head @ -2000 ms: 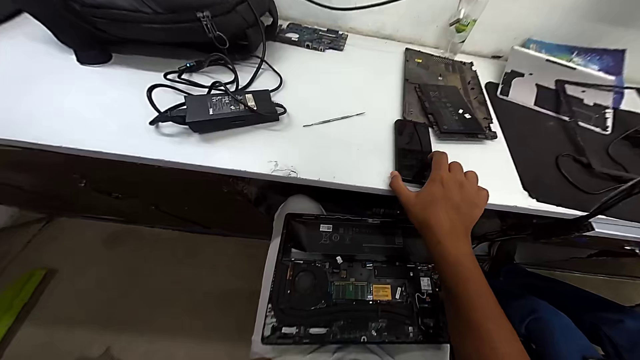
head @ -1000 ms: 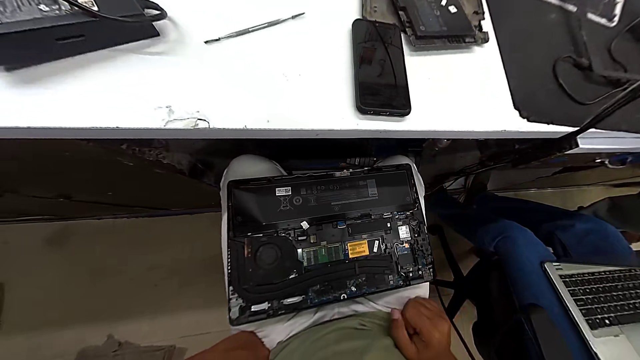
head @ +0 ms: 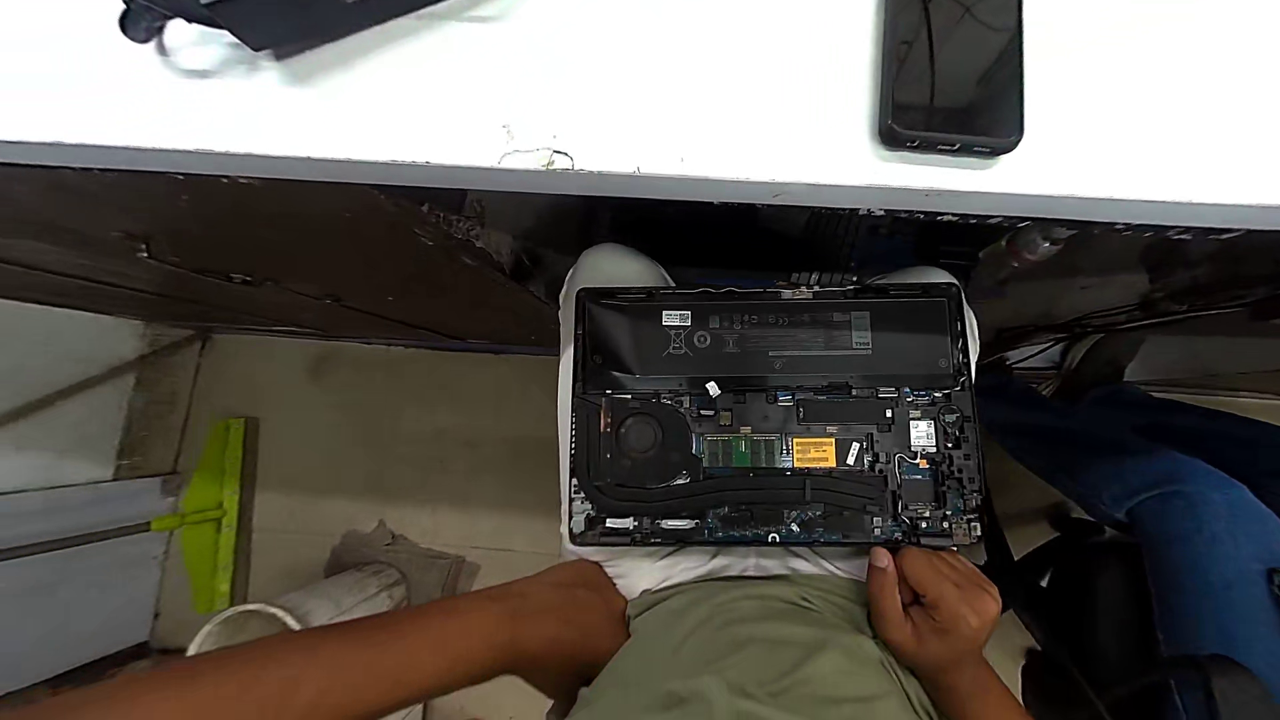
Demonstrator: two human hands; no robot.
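Note:
Across my thighs lies a laptop base with its bottom cover off. Its flat black battery is along the side toward the table, with a round cooling fan, a green memory module and an orange-labelled part below. My right hand rests, loosely curled, just below the base's near right corner; whether it grips anything is unclear. My left hand is bent at my waist, below the near left corner, its fingers hidden. On the white table sits a black smartphone.
The table's edge runs just beyond my knees. A black power adapter shows at the top left. On the floor to the left are a green floor wiper and a whitish bucket. Another person's jeans-clad leg is close at my right.
My right hand has drawn back from the smartphone on the table to my lap beside the laptop base. The view has tilted down, bringing both hands into sight.

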